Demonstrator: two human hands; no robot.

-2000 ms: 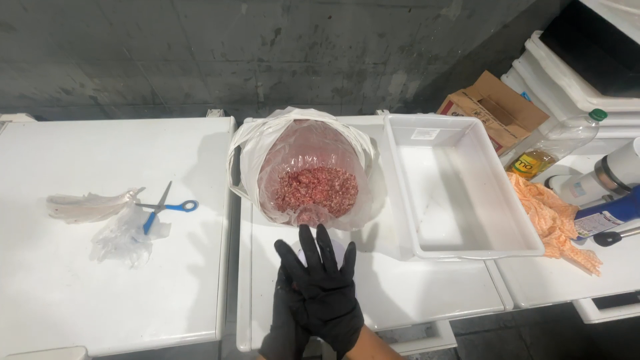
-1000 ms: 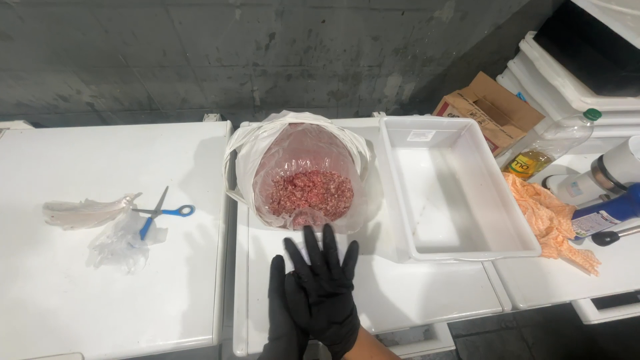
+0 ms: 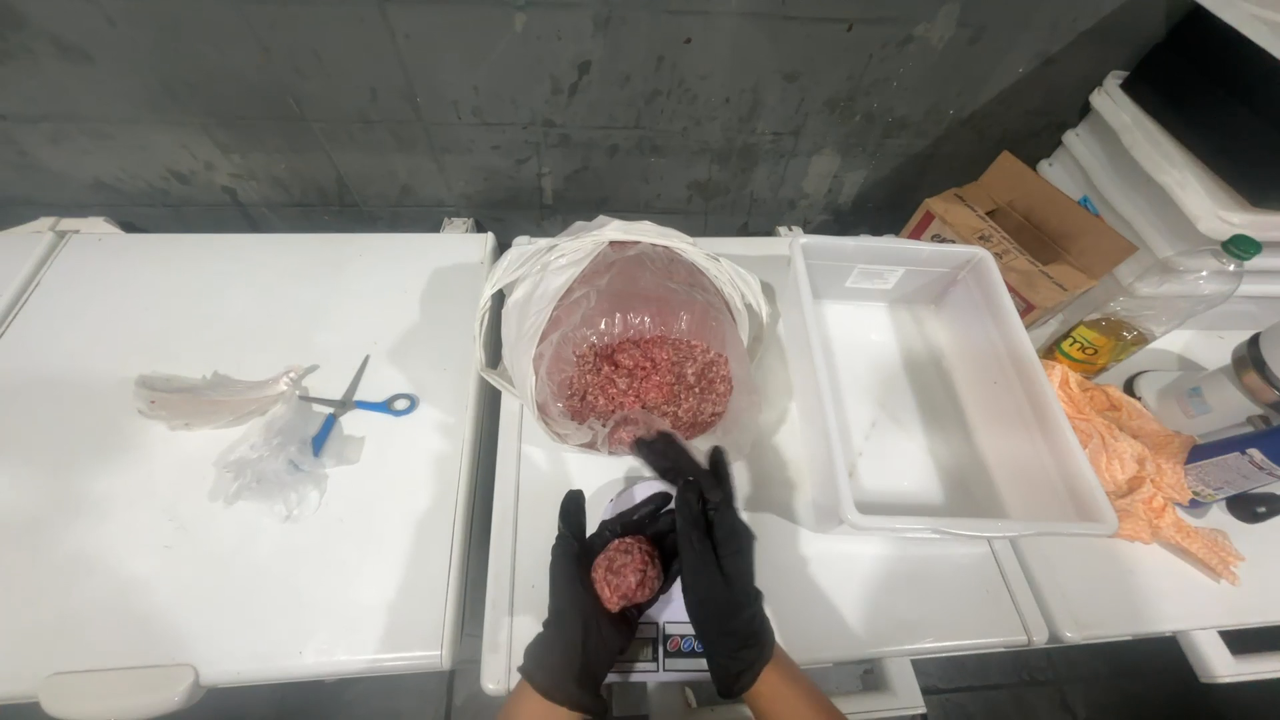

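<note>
A round ball of ground meat (image 3: 627, 573) rests in the cupped palm of my left hand (image 3: 590, 600), which wears a black glove. Close on its right is my right hand (image 3: 718, 570), gloved in black too, with fingers extended and nothing in it. Both hands are above a kitchen scale (image 3: 640, 655), mostly hidden beneath them. Just beyond the fingertips, loose ground meat (image 3: 650, 380) lies in a clear plastic bag within a white plastic bag (image 3: 540, 290).
A white plastic tub (image 3: 1050, 440) stands to the right, beside a cardboard box (image 3: 1010, 230), an oil bottle (image 3: 1110, 330) and an orange cloth (image 3: 1130, 460). Blue-handled scissors (image 3: 345, 405) touch crumpled plastic (image 3: 275, 460) on the left white surface. A grey wall (image 3: 640, 110) stands behind.
My hands were pressed together with the right on top; now they are apart, and the meat ball shows in my left palm.
</note>
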